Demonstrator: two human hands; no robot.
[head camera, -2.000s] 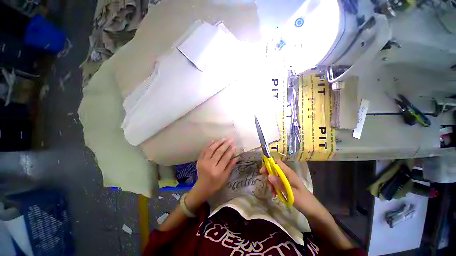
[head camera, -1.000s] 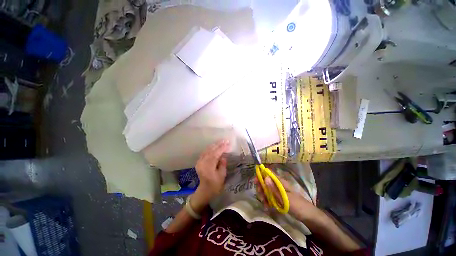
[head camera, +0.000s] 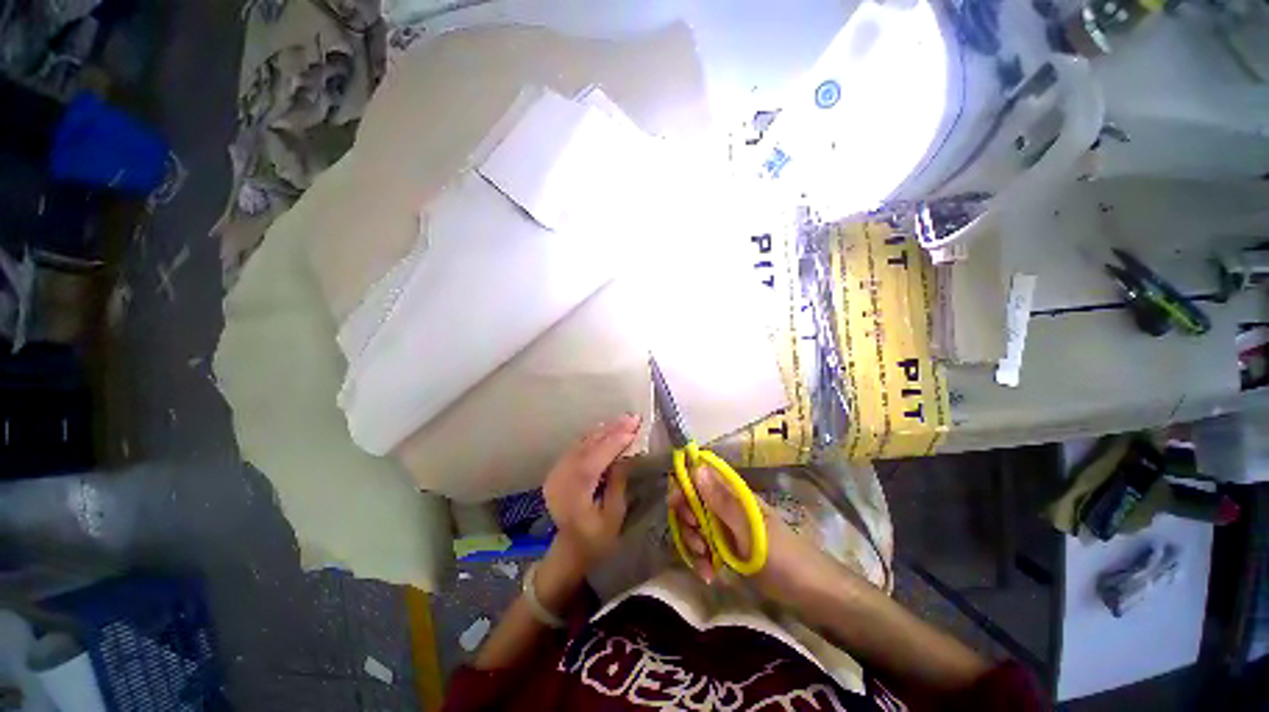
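Large beige fabric panels (head camera: 522, 397) lie over the table's front left part, under the lamp glare. A paler folded stack (head camera: 459, 299) lies on them. My left hand (head camera: 594, 487) is at the panels' front edge, with the fabric edge at its fingertips; whether it pinches the cloth is unclear. My right hand (head camera: 710, 522) holds yellow-handled scissors (head camera: 721, 512) by the loops. The dark blades point up and away over the fabric, just right of my left hand. The blades look nearly closed, and their tip is near the glare.
The white sewing machine (head camera: 891, 118) stands behind right, its lamp glaring. Yellow printed tape (head camera: 891, 348) crosses its bed. A white strip (head camera: 1016, 331) and green-black snips (head camera: 1158, 295) lie farther right. A greenish layer (head camera: 299, 417) hangs off the left edge. A crumpled fabric heap (head camera: 306, 104) lies back left.
The scissors and my right hand have moved left, toward my left hand. My left hand has shifted slightly down and its fingers have curled at the fabric edge.
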